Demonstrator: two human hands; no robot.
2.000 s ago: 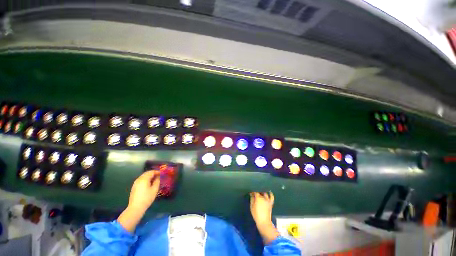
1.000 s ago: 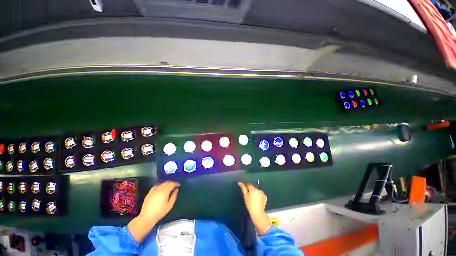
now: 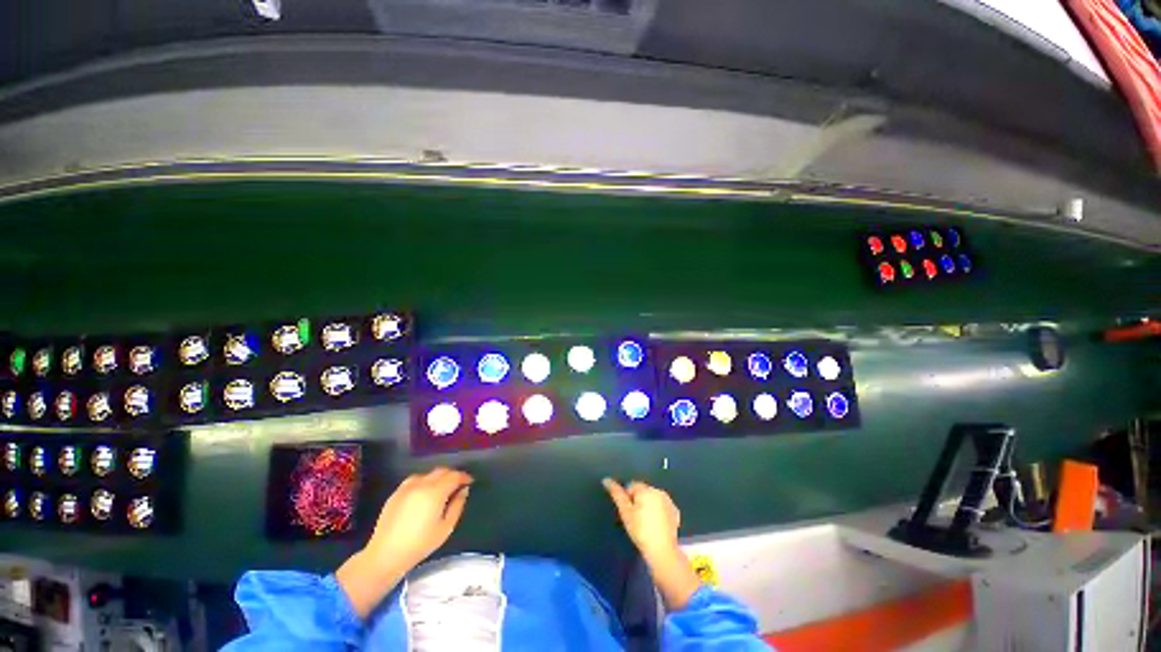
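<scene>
My left hand (image 3: 414,516) is at the belt's near side, just right of the parts box (image 3: 317,490), a black box with a tangled red-pink mass. Its fingers point right, and whether they pinch something small cannot be told. My right hand (image 3: 647,516) is further right, with thumb and forefinger pointing left; a held part cannot be made out. Both hands are below a ten-place tray (image 3: 560,385) of lit round units in white and blue, touching none of them. A second lit tray (image 3: 750,383) adjoins it on the right.
Trays with metallic-faced units (image 3: 288,369) lie at the left on the green belt (image 3: 548,255). A small lit tray (image 3: 918,256) lies far right. A black stand (image 3: 957,490), an orange object (image 3: 1076,496) and a white cabinet (image 3: 1063,592) are near right. A grey-white hood (image 3: 420,134) spans the back.
My left hand has left the parts box and moved right. My right hand stays nearby, fingers now pointing left. The view has shifted, and the lit units show different colours.
</scene>
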